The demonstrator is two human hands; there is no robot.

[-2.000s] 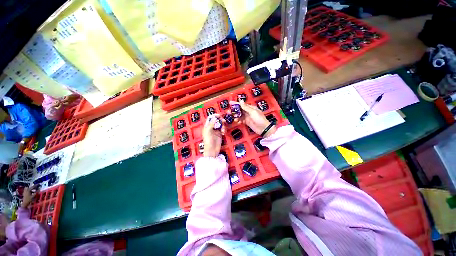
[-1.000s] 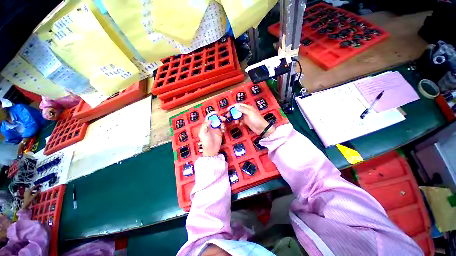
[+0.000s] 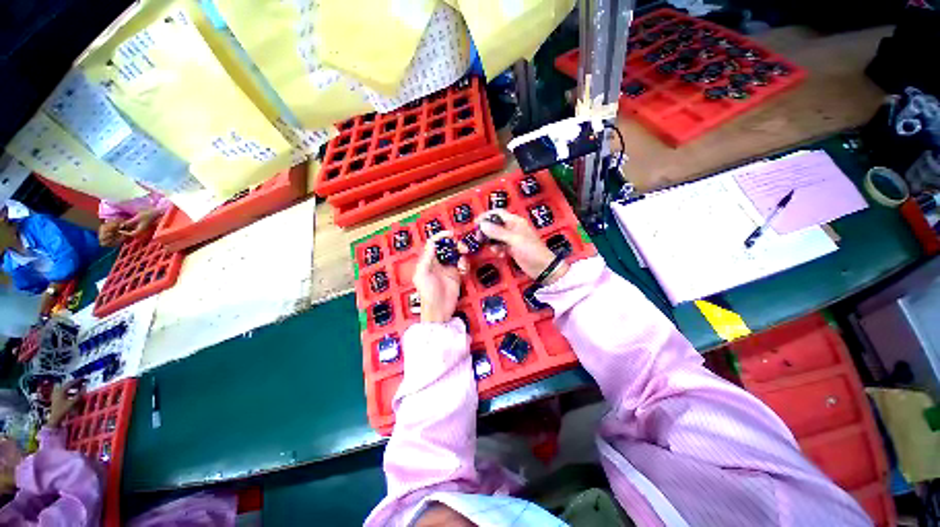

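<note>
A red compartment tray lies before me on the green bench, with small dark electronic units in many pockets. My left hand holds a dark electronic unit at its fingertips, above the tray's upper middle. My right hand, with a dark band at the wrist, holds another small unit between its fingers, just right of the left hand. The fingers partly hide this second unit.
A metal post bears a black-and-white device behind the tray. Stacked red trays stand behind. Record sheets with a pen lie right. Yellow sheets hang upper left. Other people's hands and sleeves show at left.
Both units have been turned in my fingers: pale bluish faces showed a second ago, and the left one now shows a dark, speckled face. My hands stay above the same part of the tray.
</note>
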